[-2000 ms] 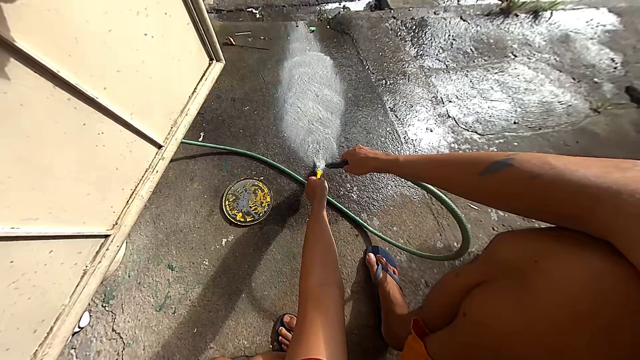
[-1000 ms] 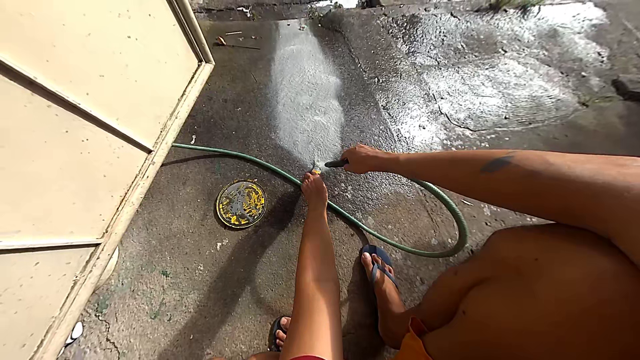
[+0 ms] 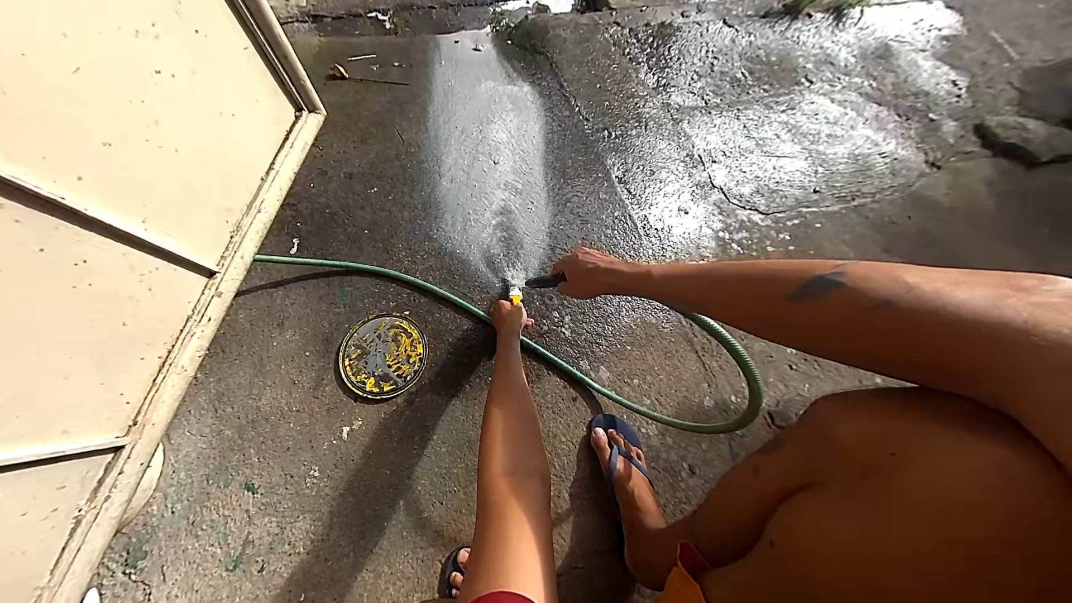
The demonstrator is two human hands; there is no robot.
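Observation:
My left hand [image 3: 510, 320] is closed around a small yellow-and-white object [image 3: 515, 295], whose kind I cannot tell. From the right, my right hand [image 3: 588, 273] grips a dark, narrow piece [image 3: 545, 281] that points at the yellow-and-white object; whether they touch is unclear. A wide fan of water [image 3: 490, 159] spreads from this meeting point over the concrete. The green garden hose [image 3: 419, 286] runs in from the left, passes by my left hand, loops at the right and disappears behind my right forearm. A round, paint-stained lid [image 3: 383, 356] lies left of my left hand.
Cream panels with a frame [image 3: 180, 368] stand along the left side. Wet, cracked concrete [image 3: 804, 151] stretches off at the upper right, with a rock [image 3: 1023, 139] at its edge. A twig [image 3: 374, 81] lies near the top. My foot in a dark flip-flop [image 3: 621, 456] is close below the hose.
Both hands keep their grips in nearly the same place. The water fan has changed shape, from a rounded plume to a longer, straighter band.

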